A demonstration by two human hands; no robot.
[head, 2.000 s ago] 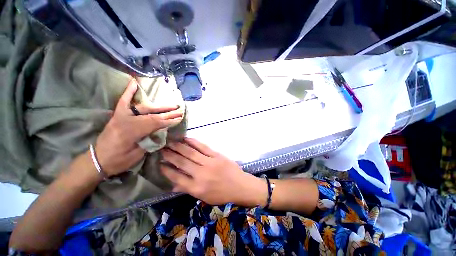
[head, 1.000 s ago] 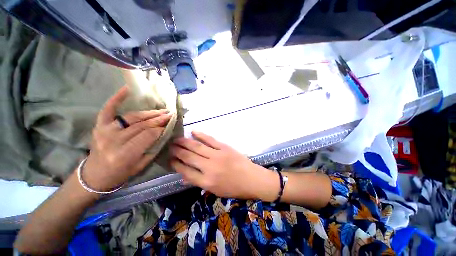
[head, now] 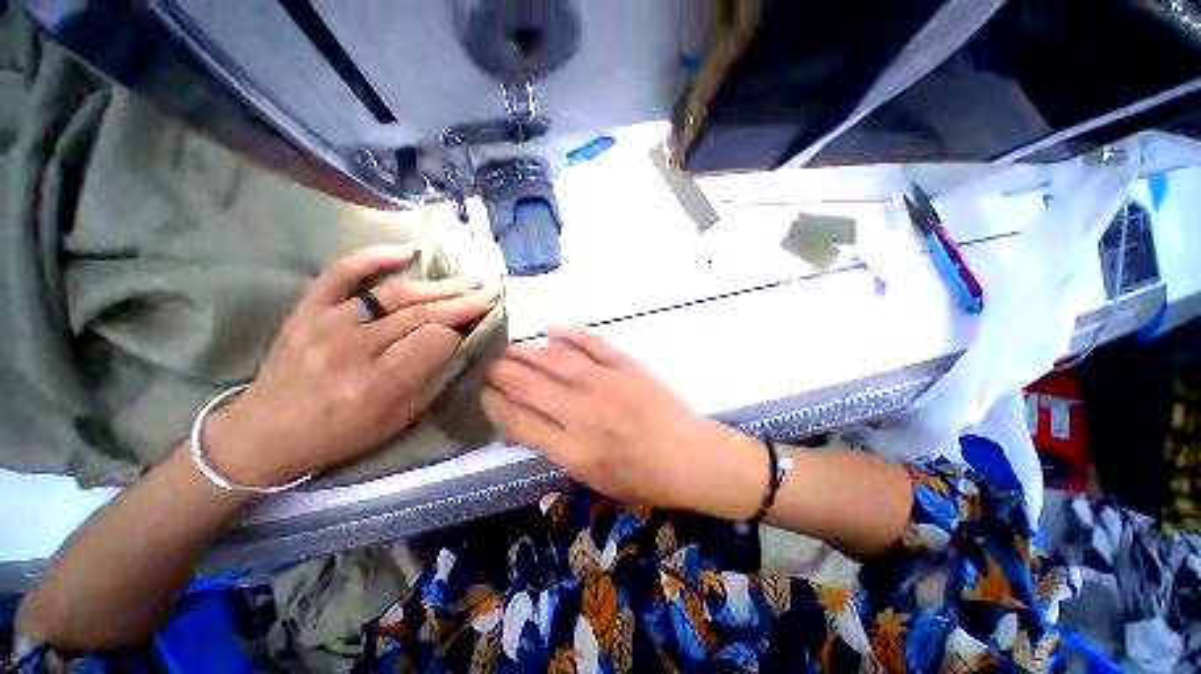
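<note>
An olive-khaki garment [head: 198,250] lies spread and wrinkled left of and under the needle area. My left hand [head: 356,362] lies on the cloth with its fingertips at a folded edge [head: 461,277] just in front of the presser foot [head: 441,198]. My right hand [head: 593,415] holds the garment's right edge between its fingers, near the table's front. Its fingertips are partly hidden by the cloth. The needle tip cannot be made out in the glare. The blue-grey attachment [head: 531,237] stands just right of the folded edge.
The white machine head [head: 435,79] overhangs the cloth. Small olive pieces [head: 819,240] lie to the right, near red-and-blue snips [head: 951,263]. A dark glossy rectangle [head: 896,92] is at top right. A white plastic bag [head: 1021,316] hangs right. A ruler-marked strip [head: 843,406] runs along the front edge.
The bunched fold between my hands is now laid flatter, with its edge running toward the presser foot. My left fingers have closed in on the fold. The camera view has shifted slightly.
</note>
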